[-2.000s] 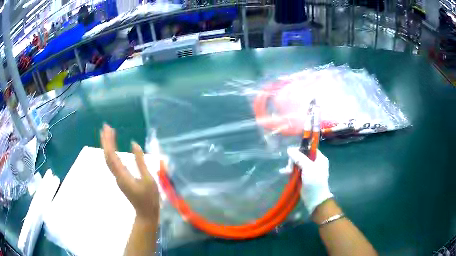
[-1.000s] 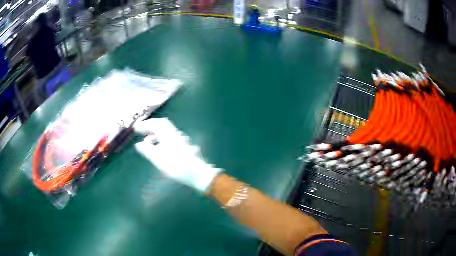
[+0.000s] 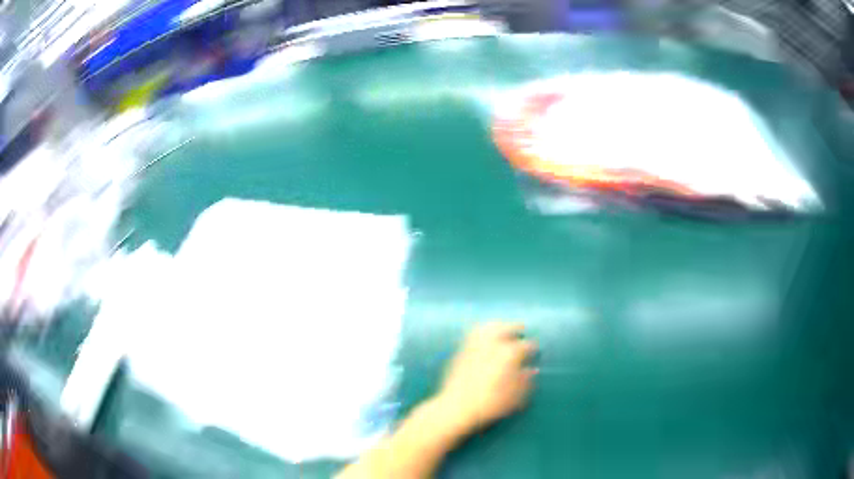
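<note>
The picture is strongly blurred. My left hand (image 3: 492, 374) is bare and reaches in from the bottom over the green table (image 3: 581, 393). Its fingers look curled together, and no object shows in them. My right hand is out of view. A large white sheet or bag stack (image 3: 290, 318) lies flat to the left of my left hand, not touching the fingers. Clear-bagged orange cables (image 3: 609, 178) lie in a glaring white pile at the back right; single packs cannot be told apart.
A long white block or roll (image 3: 98, 360) lies beside the white stack on the left. Blurred whitish material (image 3: 47, 224) fills the far left. Something orange (image 3: 26, 454) shows at the bottom left corner. Blurred blue and grey workstations stand behind the table.
The view has swung back left from the cable cart seen one second ago. My gloved right hand has left the picture; my left hand has come in. The cable held two seconds ago is in neither hand's view.
</note>
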